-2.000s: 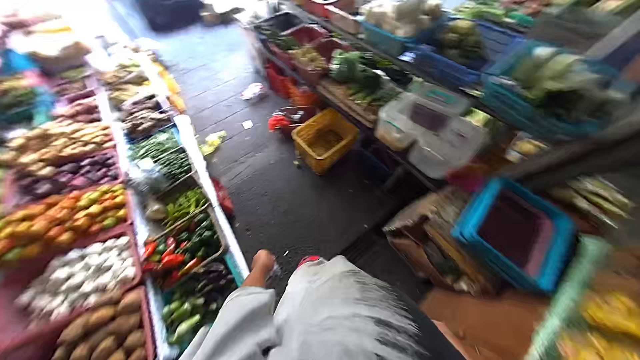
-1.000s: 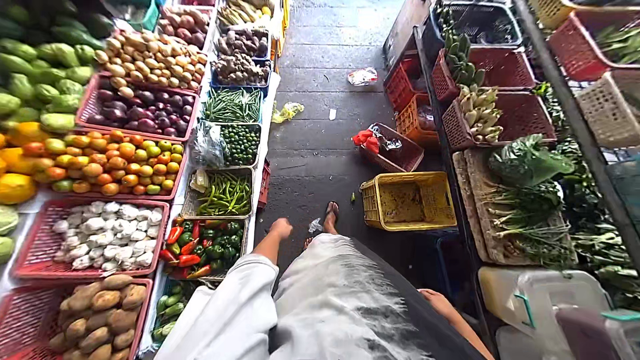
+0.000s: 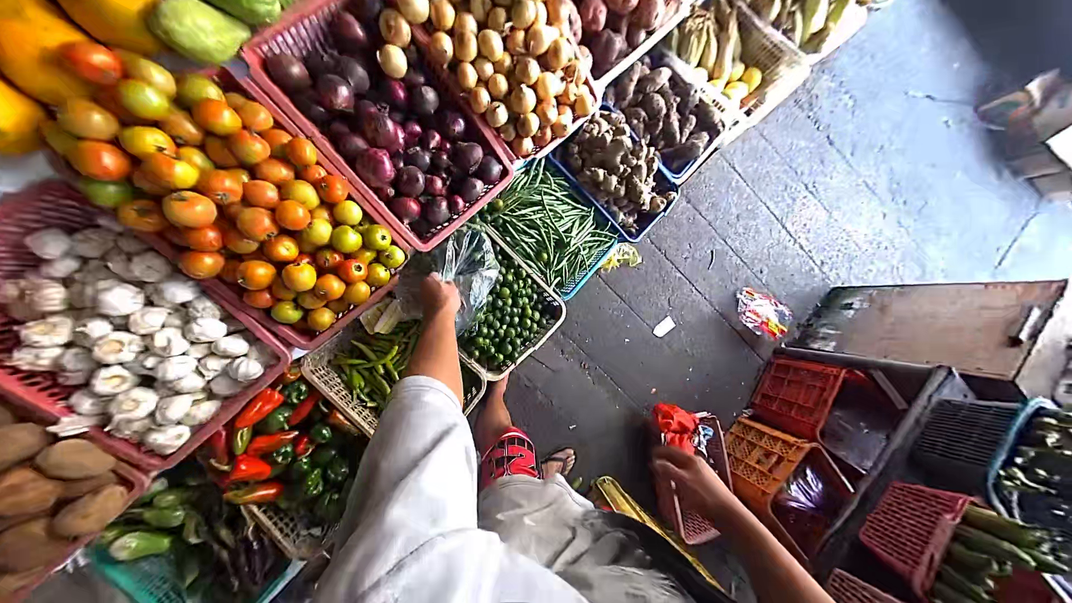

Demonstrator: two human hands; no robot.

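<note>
My left hand (image 3: pixel 439 297) reaches over the produce stall and closes on a clear plastic bag (image 3: pixel 469 264), just above a basket of small green citrus fruit (image 3: pixel 511 322). Around it lie a crate of tomatoes (image 3: pixel 276 218), a tray of green beans (image 3: pixel 553 222) and a basket of green chillies (image 3: pixel 373 364). Over the floor at the right is my right hand (image 3: pixel 678 473), in front of a small red basket (image 3: pixel 699 523) with a red plastic bag (image 3: pixel 675 425); its fingers are curled, and whether it touches either cannot be told.
Crates of red onions (image 3: pixel 402 159), garlic (image 3: pixel 138 335) and ginger (image 3: pixel 615 163) line the stall. An aisle of dark paving (image 3: pixel 636 368) runs beside it, with a crumpled wrapper (image 3: pixel 762 311) on it. Orange crates (image 3: pixel 766 456) and a wooden-topped box (image 3: pixel 930 322) stand at the right.
My left hand has moved out over the stall and taken hold of the clear bag that lay between the tomatoes and the green fruit. The view has turned strongly.
</note>
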